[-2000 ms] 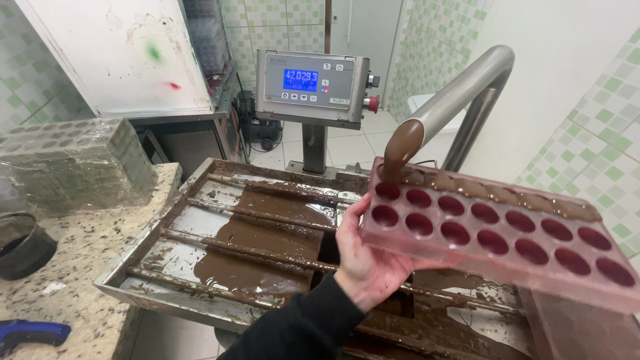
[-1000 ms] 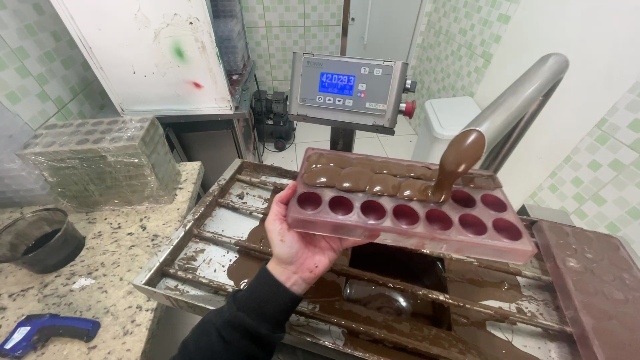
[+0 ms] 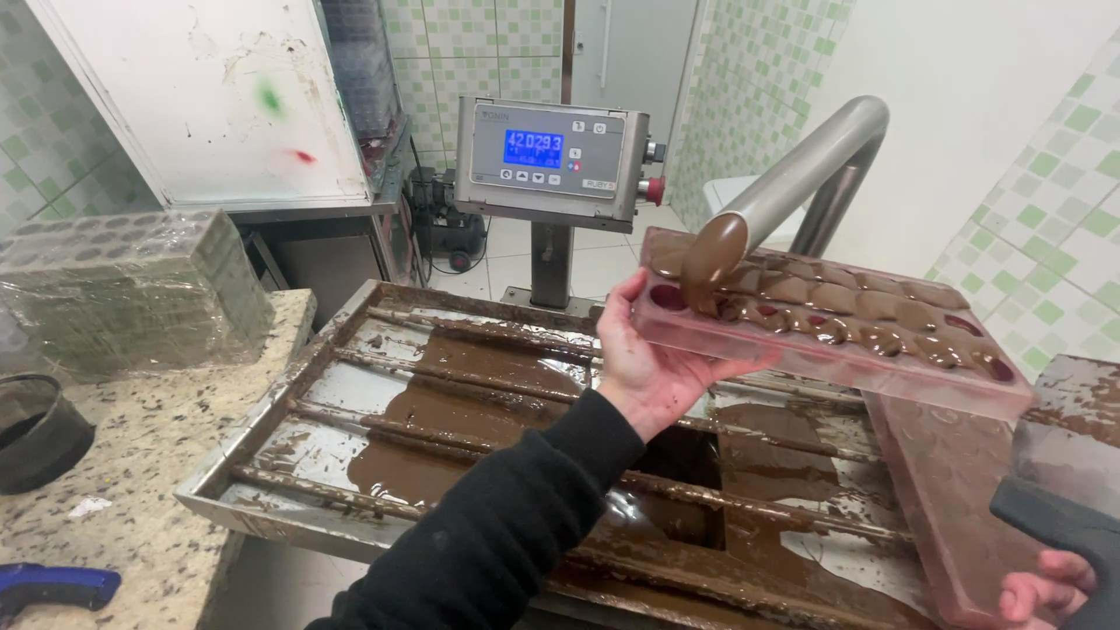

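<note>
My left hand grips the left end of a clear pinkish chocolate mold, its thumb on the edge and its fingers underneath. Melted chocolate runs from a steel spout onto the mold's left part. Chocolate covers the back cavities and most of the front ones; a few still show dark red. At the lower right edge, my right hand is closed on the dark handle of a wide metal scraper, whose blade is smeared with chocolate. A second mold filled with chocolate lies below, on the right of the rack.
A steel tray with bars, coated in chocolate, spans the middle below the mold. Behind it stands a control panel on a post. On the granite counter at left are wrapped molds, a dark round container and a blue-and-black tool.
The mold in my left hand has shifted under the spout, so the stream now falls near its left end. Its front row, bare one second ago, is mostly covered. My right hand and the scraper have appeared.
</note>
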